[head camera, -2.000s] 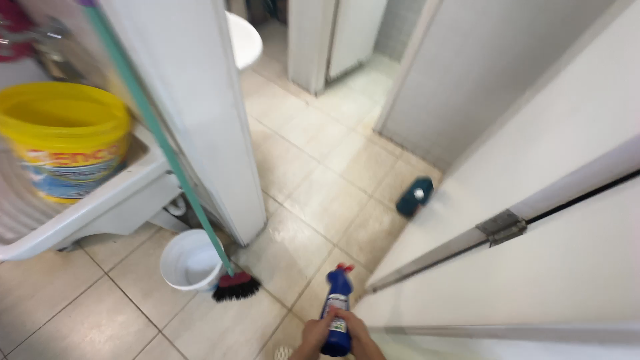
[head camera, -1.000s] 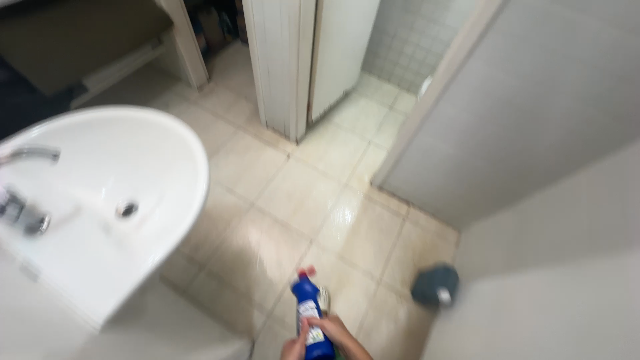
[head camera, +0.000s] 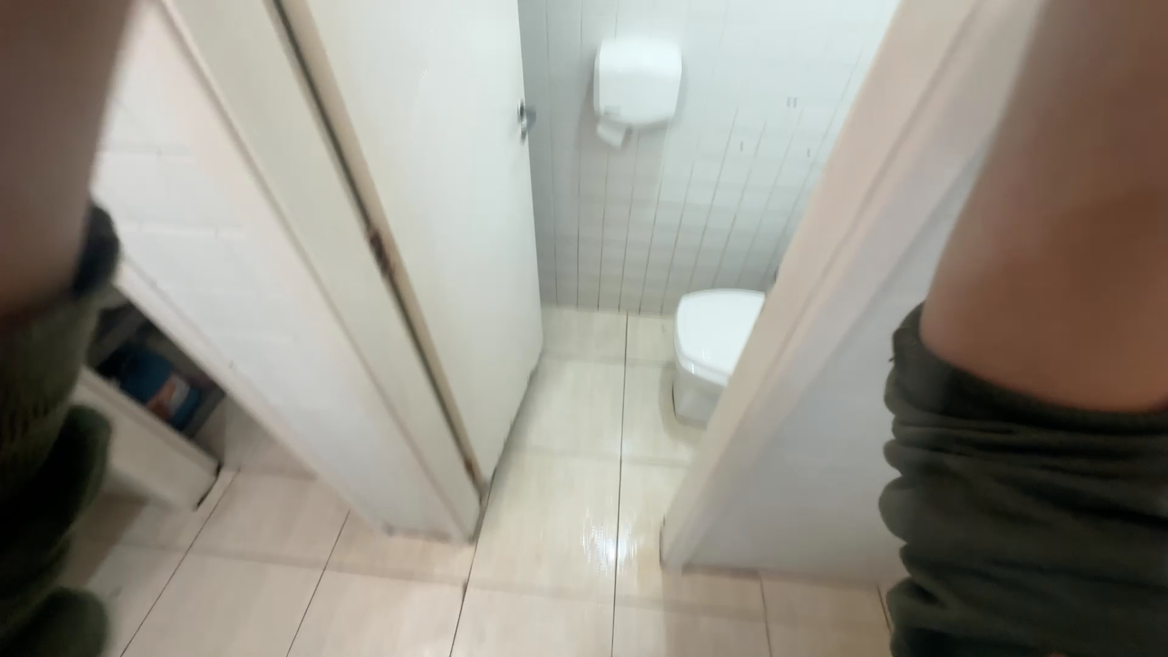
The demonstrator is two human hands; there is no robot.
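Both of my forearms rise close to the camera, one at each side of the head view, with dark green sleeves pushed up on them. My left hand and my right hand are outside the frame, so what they hold or touch cannot be seen. The blue bottle of the earlier frames does not show here. Between the arms, beyond a doorway, a white toilet (head camera: 716, 342) with its lid down is partly hidden by the door frame. A white paper dispenser (head camera: 637, 84) hangs on the tiled wall behind.
A white door (head camera: 438, 201) with a metal handle (head camera: 526, 119) stands open on the doorway's left. The right door frame (head camera: 803, 301) and a partition flank it. Beige floor tiles (head camera: 547, 538) look shiny. A blue container (head camera: 160, 379) sits in a low opening at left.
The view has moved up and forward to the toilet doorway. Both hands, earlier around the blue bottle, have gone out of view, and my arms are now raised at the sides.
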